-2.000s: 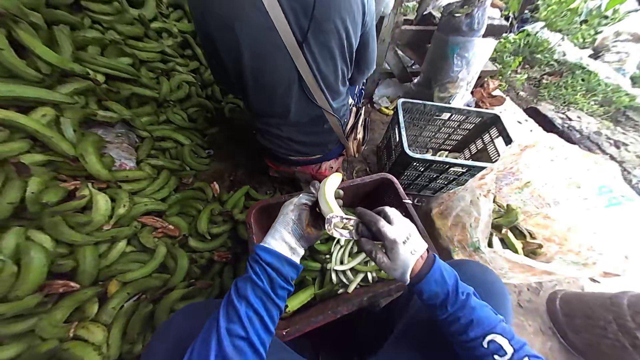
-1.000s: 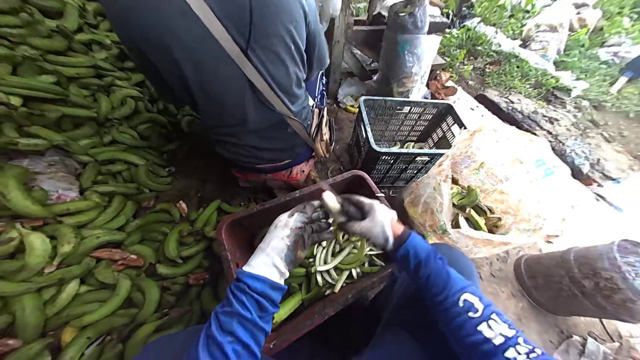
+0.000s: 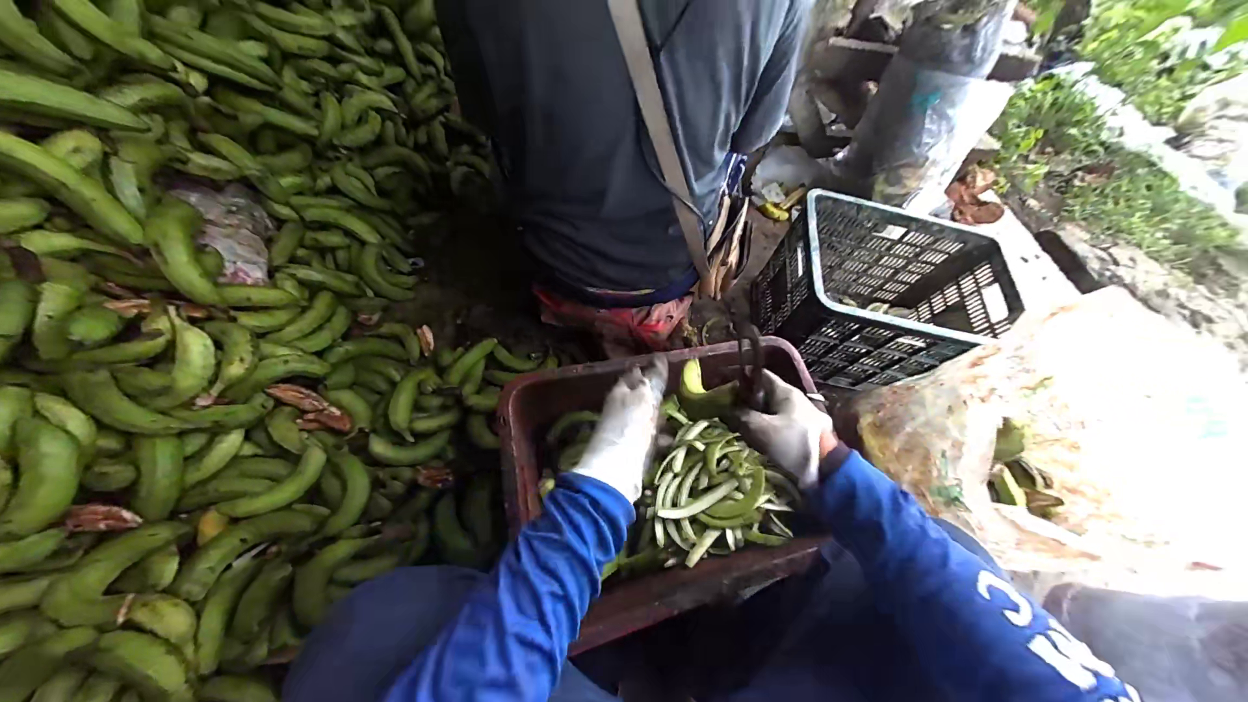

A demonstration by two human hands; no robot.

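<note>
My left hand, in a white and grey work glove, is over the left part of a reddish-brown plastic bin; its fingers are blurred, and any hold is unclear. My right hand, gloved too, grips a dark hand tool at the bin's right side. The tool's exact kind cannot be told. Beside it, between the hands, a green banana or plantain stands partly upright. Pale green peel strips lie heaped in the bin below my hands.
A large pile of green bananas or plantains covers the ground at left. Another person is close ahead, back turned. A black plastic crate adjoins the bin's far right. Clear plastic sheeting lies at right.
The pale peeled fruit seen between my hands earlier is no longer visible there. My hands have moved apart, and a green fruit now shows between them.
</note>
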